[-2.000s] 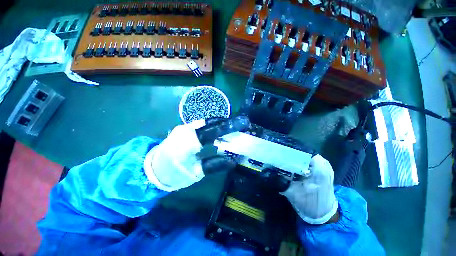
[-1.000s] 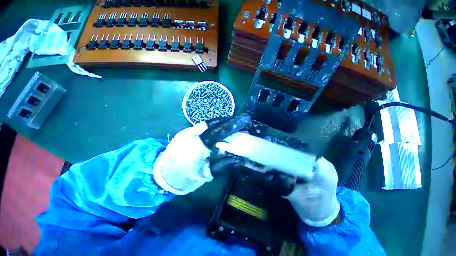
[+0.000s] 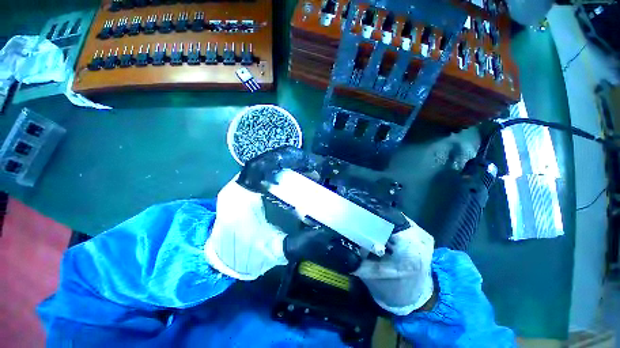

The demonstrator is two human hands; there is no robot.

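A silver-white heatsink (image 3: 333,209) is held at a slant above the jig base, its smooth bright face up. My left hand (image 3: 262,214), in a white glove with black fingertips, grips its left end. My right hand (image 3: 398,265), gloved the same way, grips its right end. Small dark parts show along the heatsink's near edge, partly hidden by the fingers. The black jig base (image 3: 306,302) with a yellow strip lies below, partly covered by the hands. The dark jig cover plate (image 3: 370,98) leans on the stacked trays beyond.
Round screw bowl (image 3: 265,134) beyond my left hand. Orange-brown transistor tray (image 3: 170,76) at back left, one loose transistor (image 3: 248,78) on it. Stacked trays (image 3: 313,58) at back. Black electric screwdriver (image 3: 466,207) and silver finned heatsinks (image 3: 534,207) at right. Grey fixture (image 3: 30,146) and white cloth (image 3: 34,60) far left.
The heatsink has tilted more, its right end now lower and nearer me, with its smooth face turned up. Both hands still hold it. The whole view has shifted slightly.
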